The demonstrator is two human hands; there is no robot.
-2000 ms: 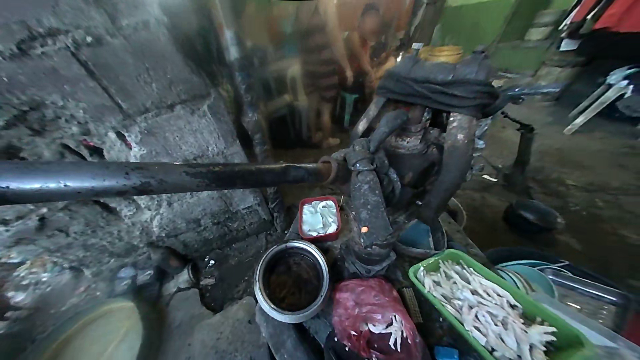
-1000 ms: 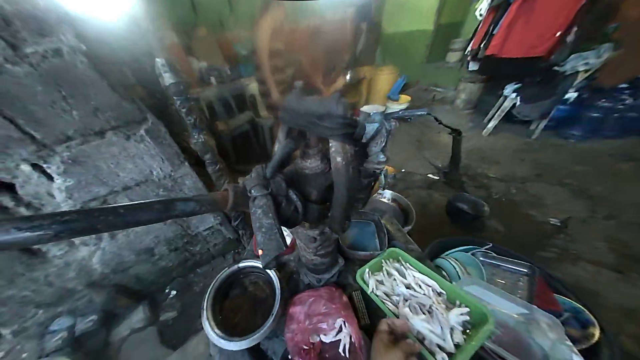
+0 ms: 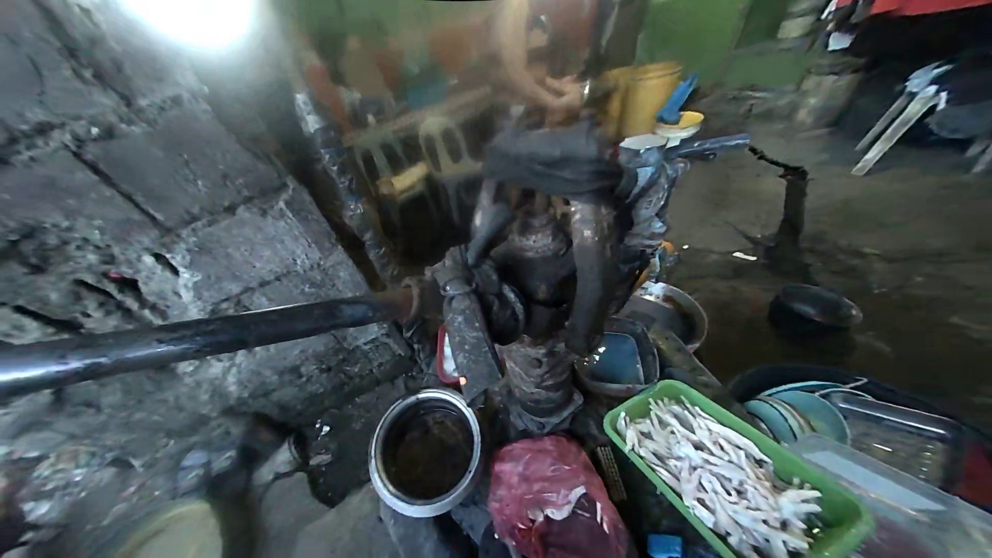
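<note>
Neither of my hands shows now. At the lower right a green plastic basin (image 3: 651,463) holds a heap of pale chicken feet (image 3: 717,465). Beside it on the left lies a pink plastic bag (image 3: 542,480), crumpled and partly open. Left of the bag stands a metal pot (image 3: 376,457) with dark contents. Behind these rises an old, dark hand pump (image 3: 535,287) with cloth wrapped around its top. Its long metal handle (image 3: 194,337) reaches out to the left. A red tray (image 3: 444,356) with something white in it is partly hidden behind the pump.
Dishes (image 3: 821,411) and clear plastic containers (image 3: 899,484) crowd the right side. A black basin (image 3: 814,306) sits on the wet floor. A rough block wall (image 3: 194,232) bounds the left. A blurred person (image 3: 542,85) and yellow buckets (image 3: 651,97) are behind the pump.
A hand at the near edge of the green basin a second ago is out of view. The view has swung right since the earliest frame, and the pump handle's near end now sits lower.
</note>
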